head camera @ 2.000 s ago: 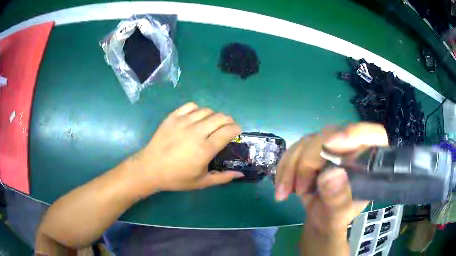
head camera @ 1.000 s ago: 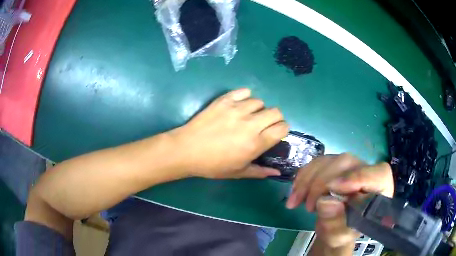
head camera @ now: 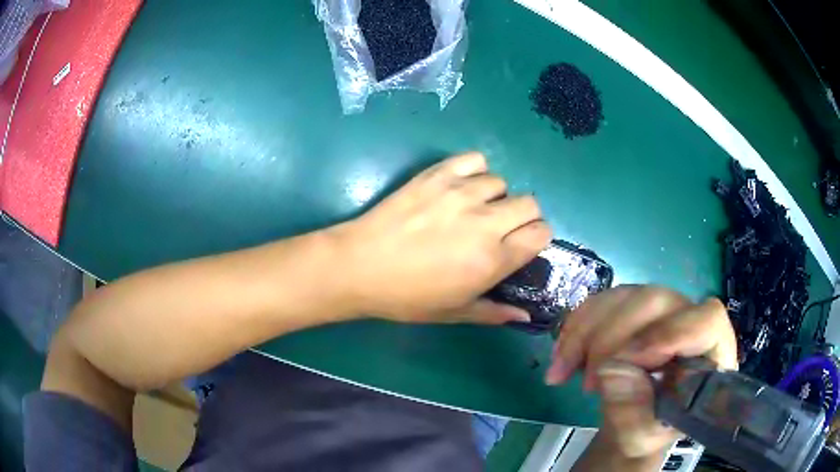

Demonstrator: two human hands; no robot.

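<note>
A black device body [head camera: 564, 281] with silvery internals showing lies on the green bench top. My left hand [head camera: 442, 244] is over its left end, fingers at the far edge and thumb at the near edge, holding it. My right hand [head camera: 649, 355] grips a grey and black electric screwdriver [head camera: 746, 415] at the lower right. Its fingertips are at the device's right end. The screwdriver's tip is hidden by the fingers and cannot be seen.
A dark pile of screws [head camera: 567, 100] and an open clear screw bag [head camera: 398, 46] lie beyond. A black heap of plastic parts [head camera: 764, 267] is at right, near a purple-rimmed item [head camera: 815, 380]. A red mat [head camera: 64, 111] is at left; a white tray [head camera: 545, 452] is below.
The view has turned, so the bag, screw pile and hands appear further right. The screwdriver's rear end now points further down to the right. Both hands keep their holds at the device.
</note>
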